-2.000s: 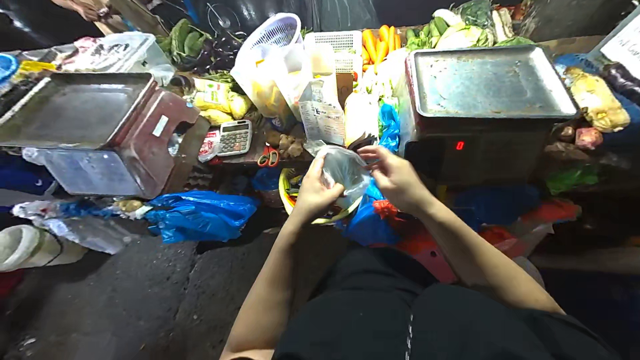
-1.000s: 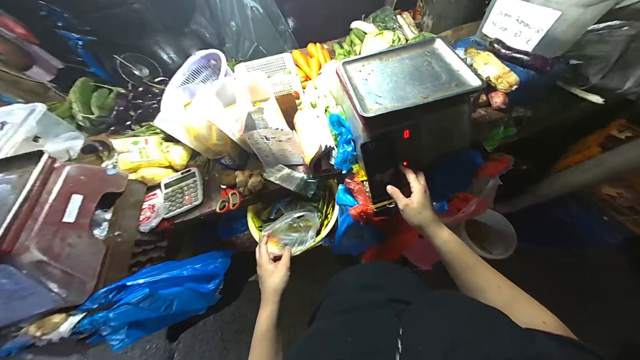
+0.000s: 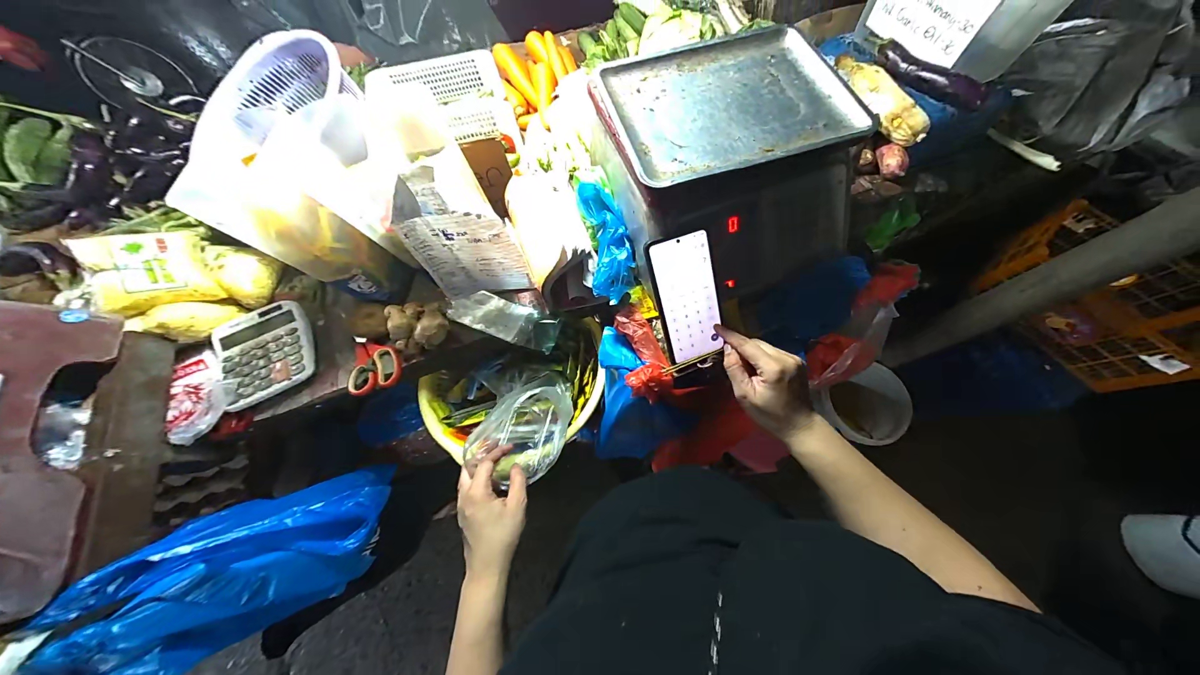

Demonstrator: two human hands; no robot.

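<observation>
My left hand (image 3: 492, 511) grips a clear plastic bag (image 3: 525, 427) with something pale green inside, over the near rim of a yellow basket (image 3: 433, 424). A fingertip of my right hand (image 3: 769, 382) touches the lower right of a lit smartphone screen (image 3: 686, 295) that shows a keypad; the hand holds nothing. The phone leans upright against the front of a weighing scale, whose metal tray (image 3: 736, 98) is bare and whose red display reads 0. Red and blue plastic bags (image 3: 647, 342) hang beside the phone.
A calculator (image 3: 264, 354) and orange-handled scissors (image 3: 375, 368) lie left of the basket. Behind are carrots (image 3: 534, 70), handwritten paper (image 3: 467, 251) and a white strainer basket (image 3: 281, 80). A blue plastic bag (image 3: 244, 562) hangs lower left; a white bucket (image 3: 872, 405) and orange crates (image 3: 1106, 300) stand right.
Two seconds ago both hands were at the clear bag. My right hand has since let go and moved right to the phone, whose screen is now lit. The view has swung right.
</observation>
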